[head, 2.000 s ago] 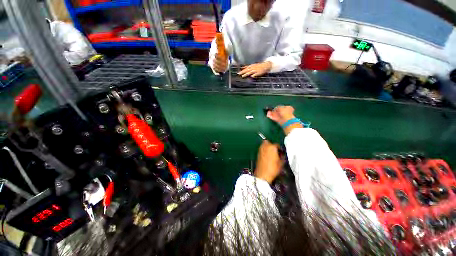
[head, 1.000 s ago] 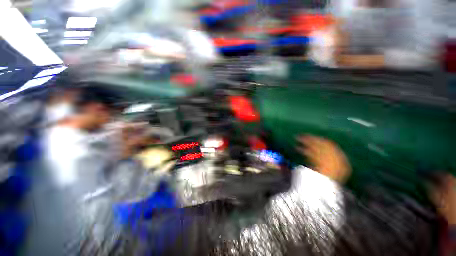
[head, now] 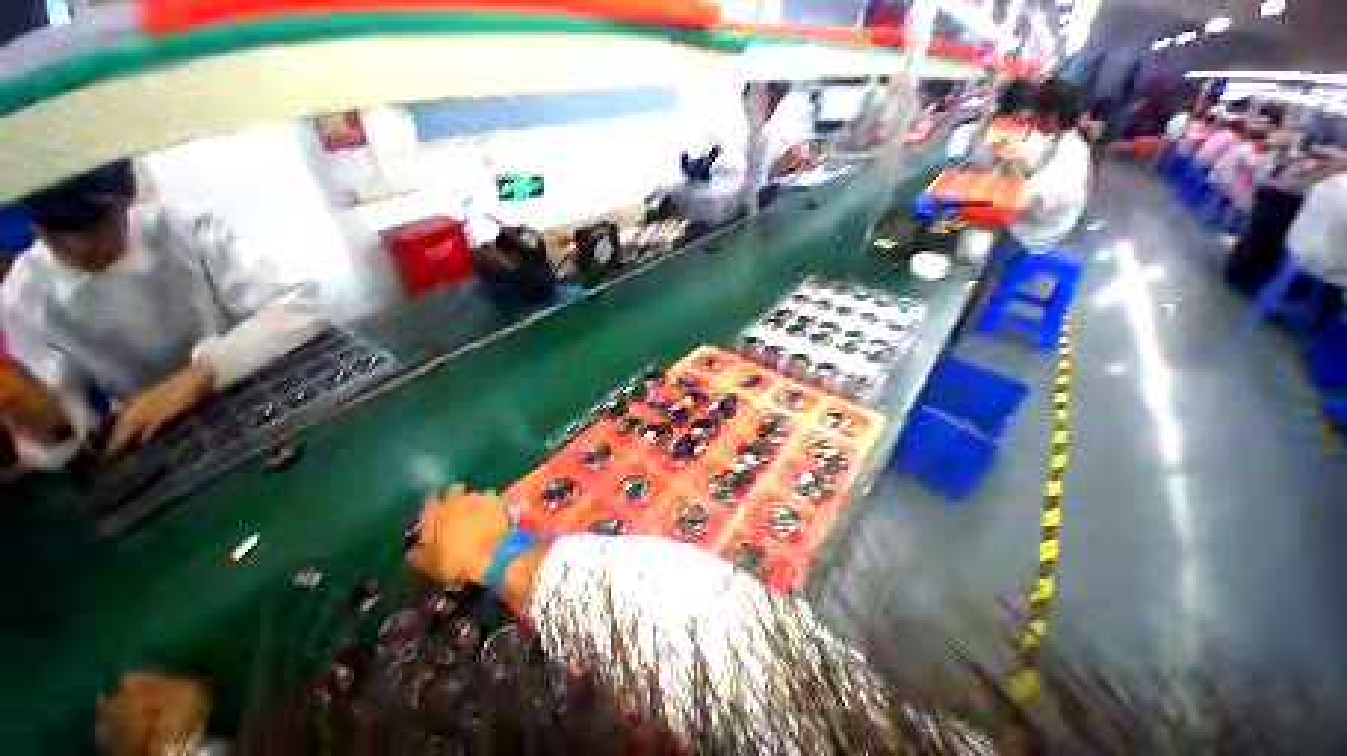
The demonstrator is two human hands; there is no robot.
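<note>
My right hand [head: 461, 535], with a blue band at the wrist and a white sleeve, is over the green mat at the red tray's left corner. Its fingers are curled; a small dark spot shows at the fingertips, but I cannot tell if it is held. My left hand [head: 152, 713] is small and blurred at the lower left edge, its fingers unclear. A cluster of round units [head: 429, 638] lies below my right hand, partly hidden by dark hair. The red tray [head: 591, 496] holds many round units in pockets and loose groups.
A white tray [head: 835, 303] with similar units lies beyond the red tray. A white-sleeved person [head: 133, 318] works over a dark grid tray [head: 318, 366] opposite. Blue bins or stools [head: 960, 421] stand right of the bench. A pale scrap [head: 245, 547] lies on the mat.
The view has swung left, then far right; the jig and red-digit meter have left the picture. The red tray now shows near the centre. My left hand is now at the lower left edge.
</note>
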